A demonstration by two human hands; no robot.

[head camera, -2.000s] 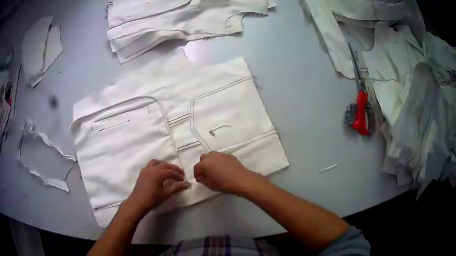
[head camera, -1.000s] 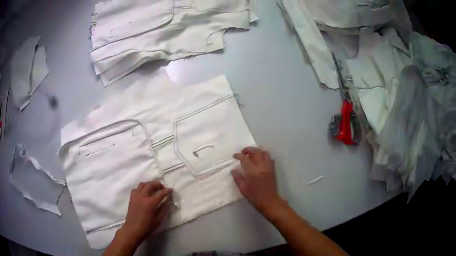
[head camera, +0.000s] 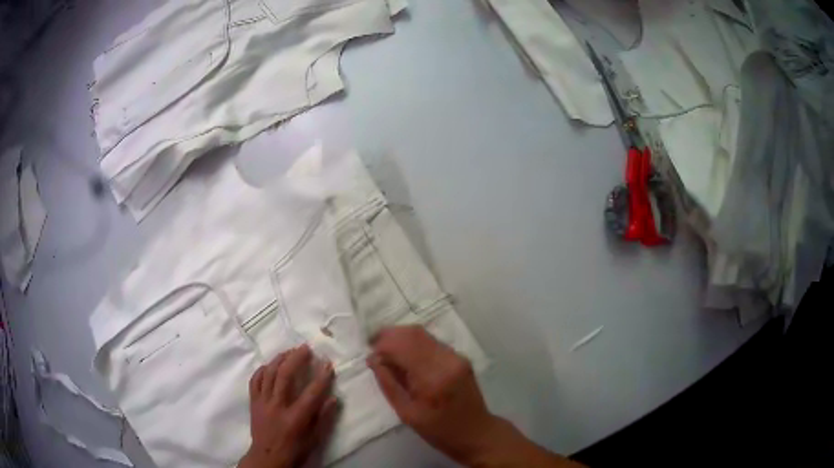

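Observation:
The white front panel (head camera: 174,402) lies in front of me. Its right side is folded back toward the left, and stitching shows on the underside and on a layer beneath. A large pocket piece with a curved, slightly lifted edge is on its left part. A patch pocket (head camera: 302,274) with a short loop of thread or cloth is partly creased by the fold. My left hand (head camera: 291,402) rests flat on the panel's lower middle, fingers spread. My right hand (head camera: 416,379) pinches the folded-back edge at its fingertips.
Red-handled shears (head camera: 645,196) lie at the right, blades toward a rumpled white heap (head camera: 768,201). A panel stack (head camera: 183,73) lies beyond the working panel. White offcuts (head camera: 78,416) lie at the left. A small pale strip (head camera: 587,338) is on the table (head camera: 512,228) at right.
My right hand has moved inward and folded the panel's right side back; the panel lay flat before. My left hand has shifted from the large pocket's edge onto the panel's middle. The view has shifted.

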